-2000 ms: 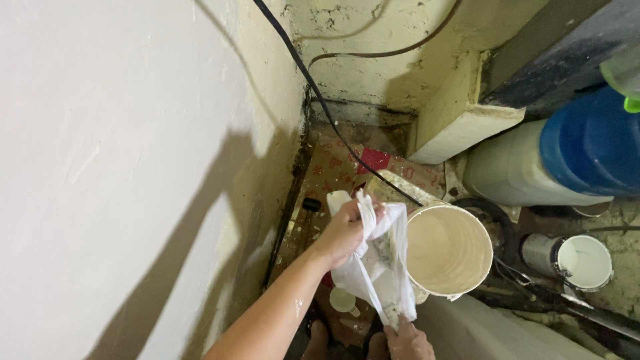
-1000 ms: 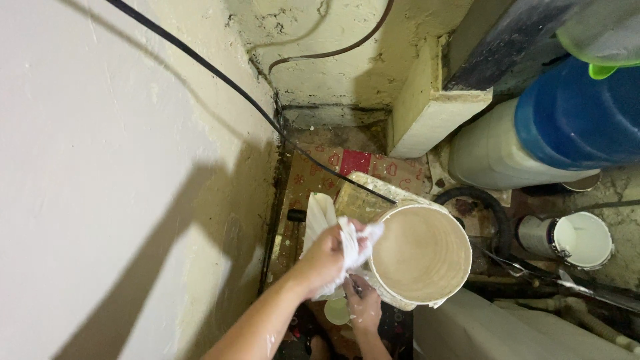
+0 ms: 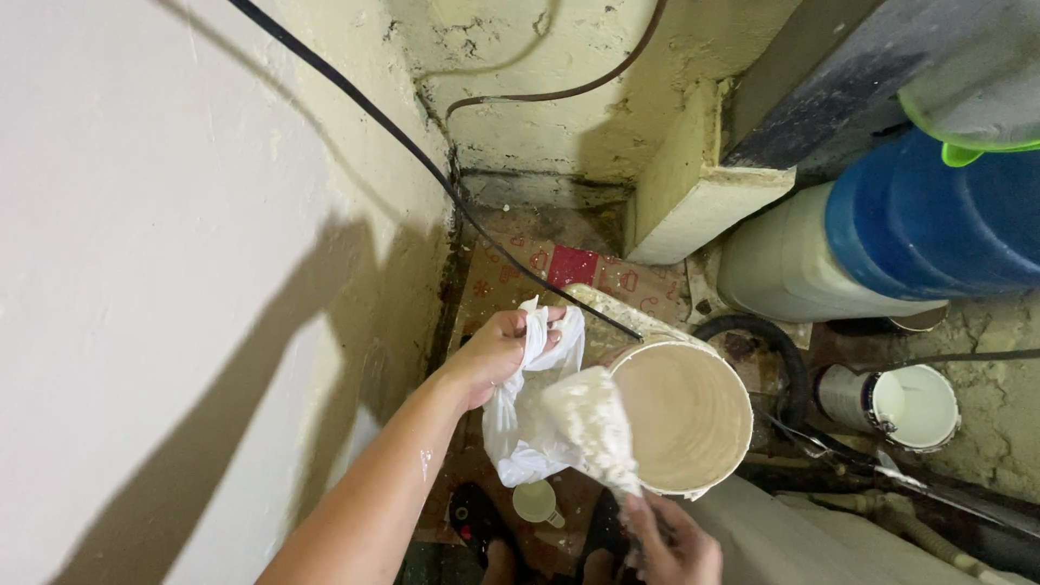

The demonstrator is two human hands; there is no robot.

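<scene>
My left hand (image 3: 496, 353) grips the bunched top of a white plastic bag (image 3: 516, 431), which hangs below it. My right hand (image 3: 670, 540), at the bottom of the view, holds a tool coated in pale wet paste (image 3: 597, 422), perhaps a putty knife; its blade is blurred and lies between the bag and the bucket. Beside it stands a round bucket (image 3: 682, 414) with a beige inside and a paste-smeared rim. What the bag holds is hidden.
A black cable (image 3: 390, 130) crosses above the bucket. A blue barrel (image 3: 934, 227), a paint can (image 3: 914, 406) and a black hose (image 3: 784, 357) are at right. A cup (image 3: 535, 501) lies between my feet; the painted wall (image 3: 179, 244) rises at left.
A second ago both hands were together at the bag. Now my right hand is lower and farther right, with the paste-coated tool showing in it.
</scene>
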